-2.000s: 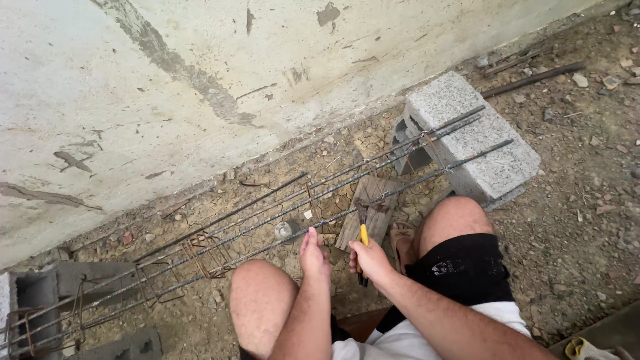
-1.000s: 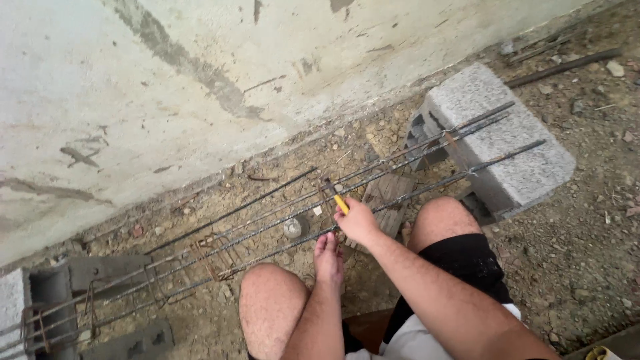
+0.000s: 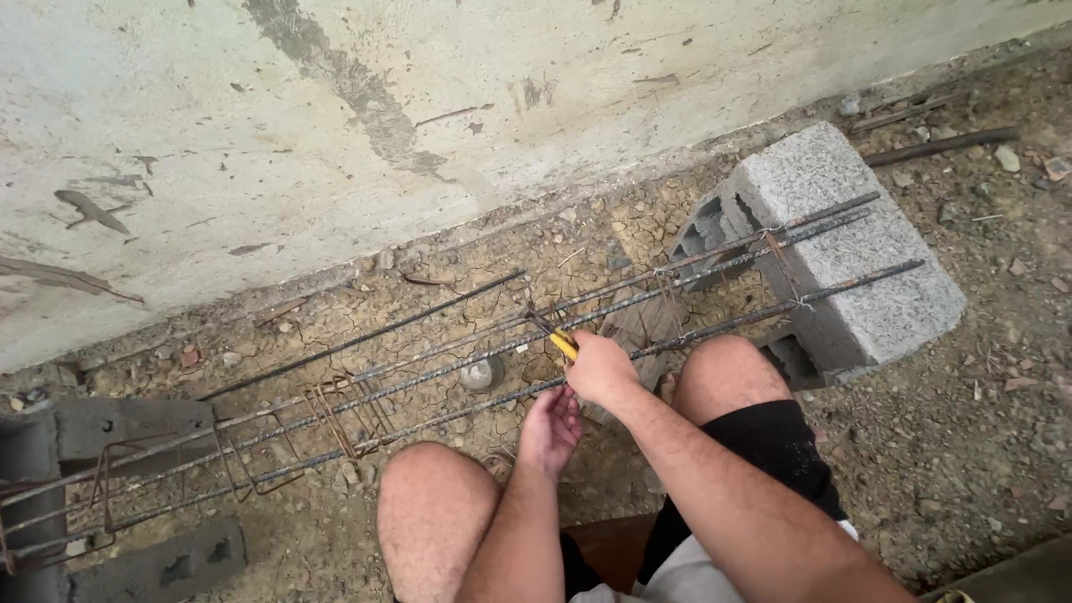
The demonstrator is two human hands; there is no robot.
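Note:
Ribbed steel rebars point(image 3: 469, 410) run diagonally across the view, joined by thin stirrups point(image 3: 779, 261) and tie wire point(image 3: 802, 302). My right hand point(image 3: 601, 366) grips yellow-handled pliers point(image 3: 564, 342), whose dark jaws are at the farther bars. Just below the nearest bar, my left hand point(image 3: 553, 427) has its fingers curled with the fingertips up at the bar; whether they pinch anything is hidden. More stirrups point(image 3: 335, 419) are bunched around the bars left of my hands.
Concrete blocks point(image 3: 871, 251) hold up the bars at the right, and another block point(image 3: 126, 427) stands at the left. A wooden board point(image 3: 636, 331) and a round glass-like object point(image 3: 481, 374) lie beneath. A loose bar point(image 3: 360, 337) runs near the painted wall point(image 3: 335, 167).
The pliers have moved from the near side of the bars, two seconds ago, up to the farther bars. My left hand has dropped slightly below the nearest bar.

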